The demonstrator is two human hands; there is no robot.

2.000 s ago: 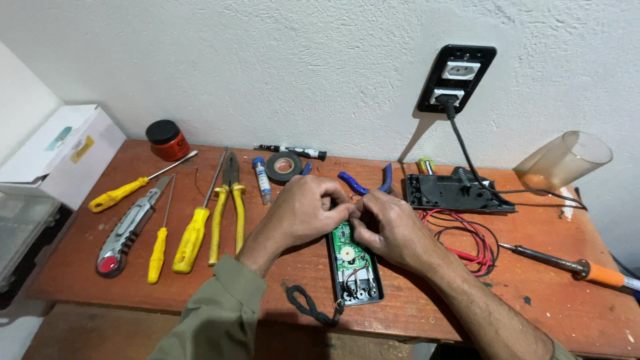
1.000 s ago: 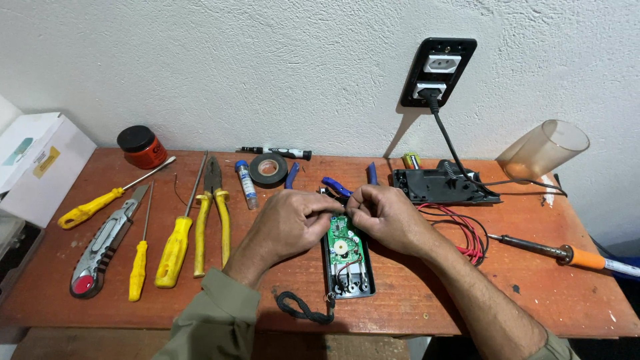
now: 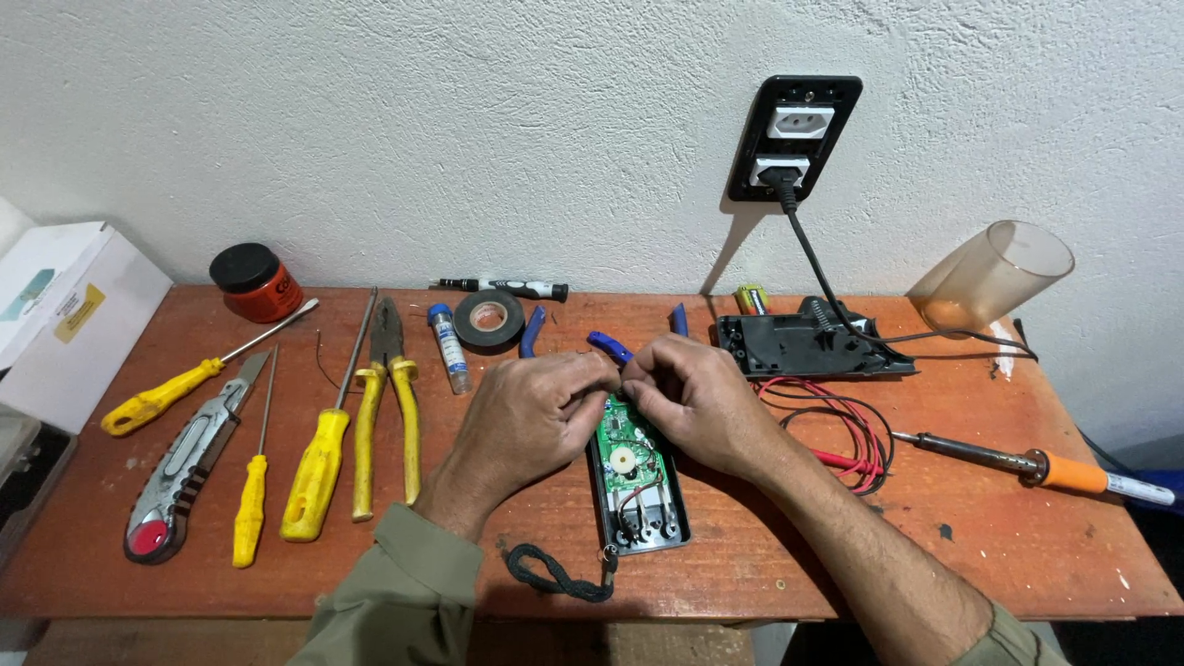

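The black plastic housing (image 3: 684, 529) of a handheld device lies open on the wooden bench, with a green circuit board (image 3: 622, 435) inside it. My left hand (image 3: 527, 416) and my right hand (image 3: 698, 402) meet at the board's far end, thumbs and forefingers pinched close together. Whatever sits between the fingertips is too small or too covered to tell. Thin wires cross the board's near part. A black wrist cord (image 3: 560, 583) is tied to the housing's near corner. Just beyond my fingers show blue-handled tool grips (image 3: 610, 348), partly hidden by the hands.
Yellow screwdrivers (image 3: 314, 481), a utility knife (image 3: 194, 462) and pliers (image 3: 365, 444) lie left. Electrical tape (image 3: 488, 321) sits behind my left hand. At right are the back cover (image 3: 805, 347), coiled red and black leads (image 3: 865, 435), a soldering iron (image 3: 1064, 470) and a tilted clear cup (image 3: 1008, 277).
Both hands stay at the far end of the board, with only small shifts of the fingers. The housing and the tools around it keep their places.
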